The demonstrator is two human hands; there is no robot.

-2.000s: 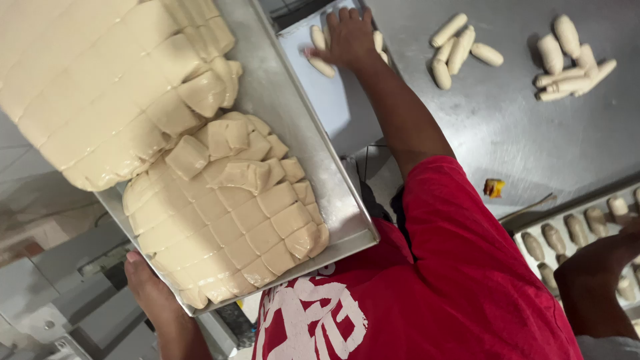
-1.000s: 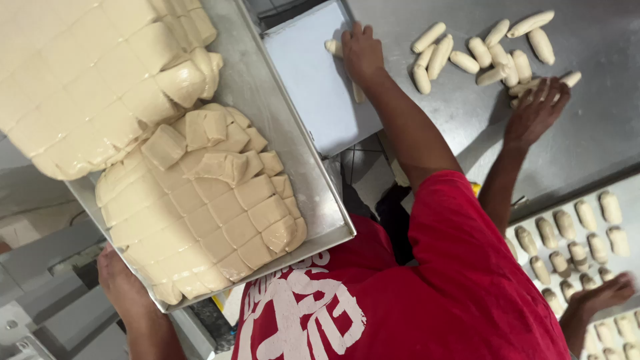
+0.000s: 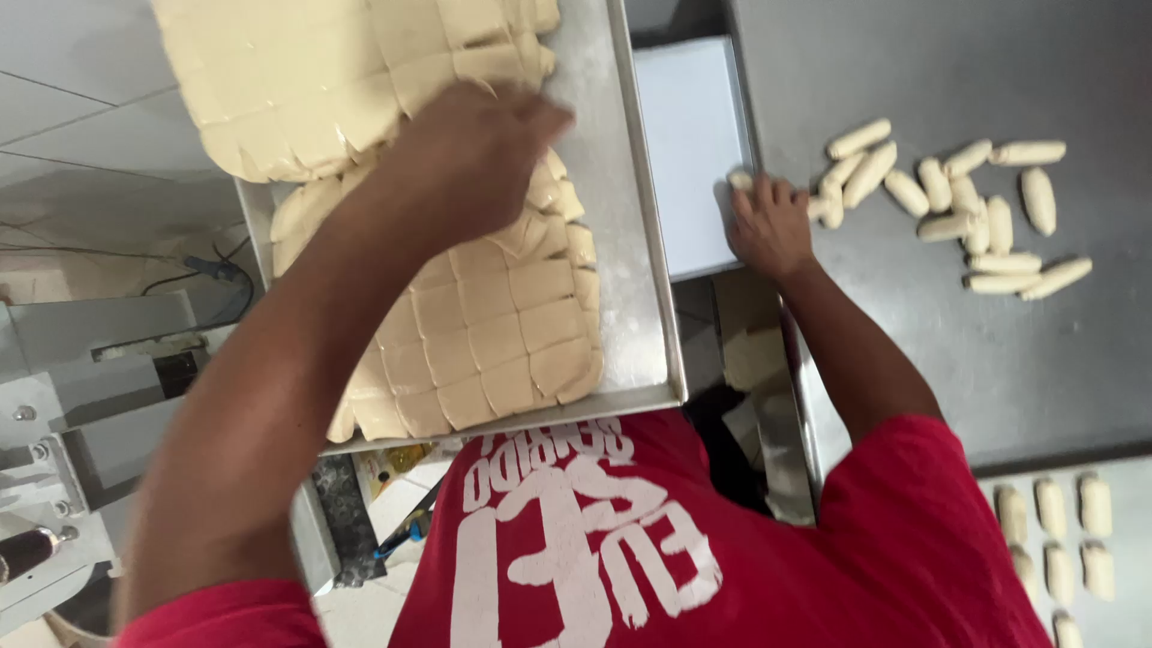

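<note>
My left hand (image 3: 477, 162), blurred by motion, is over the scored dough slabs in a metal tray (image 3: 652, 270). The pale, upper slab (image 3: 288, 81) and the lower slab (image 3: 486, 333) are cut into squares. Whether my left hand holds a piece cannot be seen. My right hand (image 3: 772, 225) lies palm down across the edge between a white surface (image 3: 688, 153) and the steel table. A dough roll (image 3: 740, 180) shows at its fingertips, and another (image 3: 817, 209) lies against its other side; its grip is hidden.
Several dough rolls (image 3: 981, 211) lie scattered on the steel table (image 3: 909, 360). A tray with rows of dough rolls (image 3: 1053, 540) stands at the lower right. Metal machine parts (image 3: 63, 477) are at the left, and a cable (image 3: 216, 270) hangs beyond the dough tray.
My left hand has moved from the dough tray's near edge to over the slabs. My right hand is now at the steel table's edge. The other person's hands are out of view. The view has shifted.
</note>
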